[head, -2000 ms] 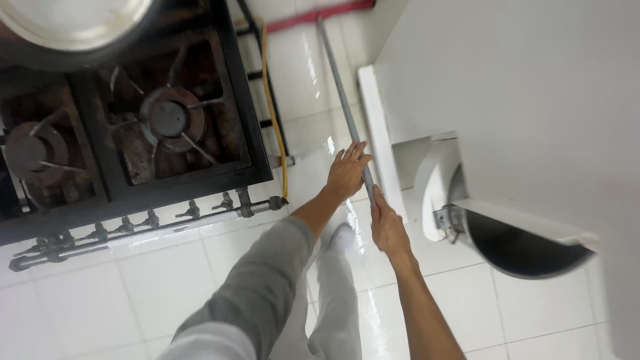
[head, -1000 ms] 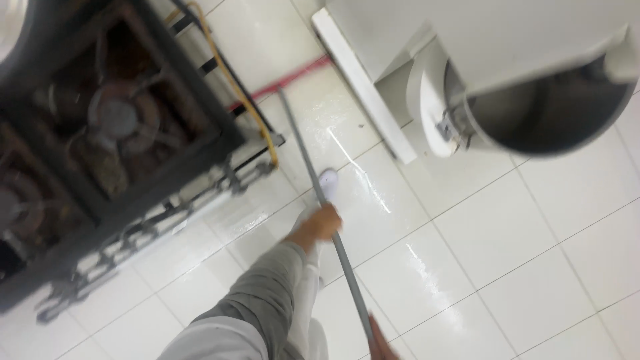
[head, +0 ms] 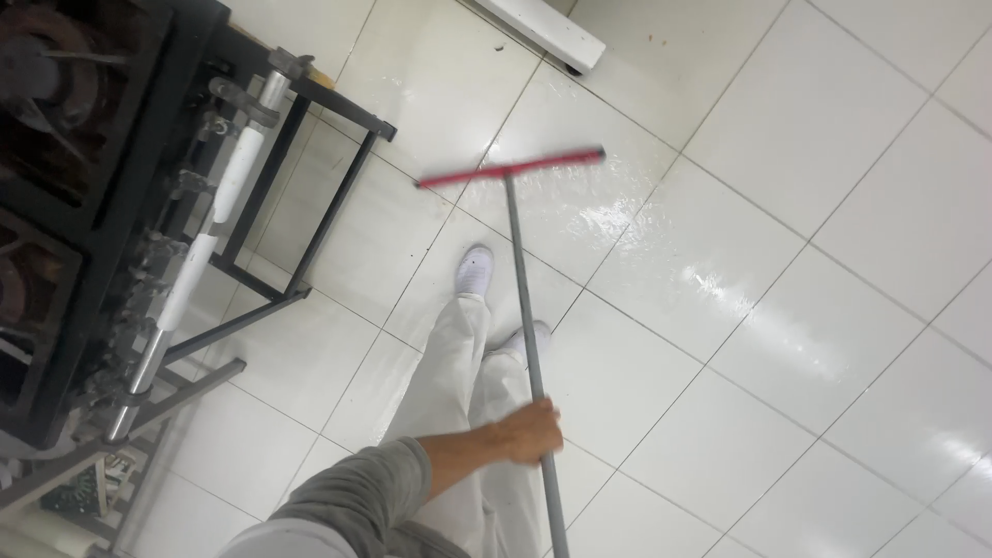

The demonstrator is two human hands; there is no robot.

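Observation:
My left hand [head: 533,431] is wrapped around the grey pole [head: 521,271] of a floor squeegee, in front of my legs. The pole runs up to a red squeegee head [head: 542,164], slightly blurred, which lies across the wet white tiles beyond my shoes. Water glistens on the floor [head: 612,221] around and to the right of the head. The pole's lower end leaves the bottom edge of the view. My right hand is out of the frame.
A black gas stove [head: 182,101] with burners, a pipe with valves [head: 190,271] and a dark metal frame [head: 333,213] stands at the left. At the top is a white leg or rail [head: 542,31] of some equipment. My white shoe [head: 474,271] is left of the pole.
The red squeegee head has come out from beside the stove and nearer my feet. My right hand, on the pole earlier, has left the view. The view has shifted.

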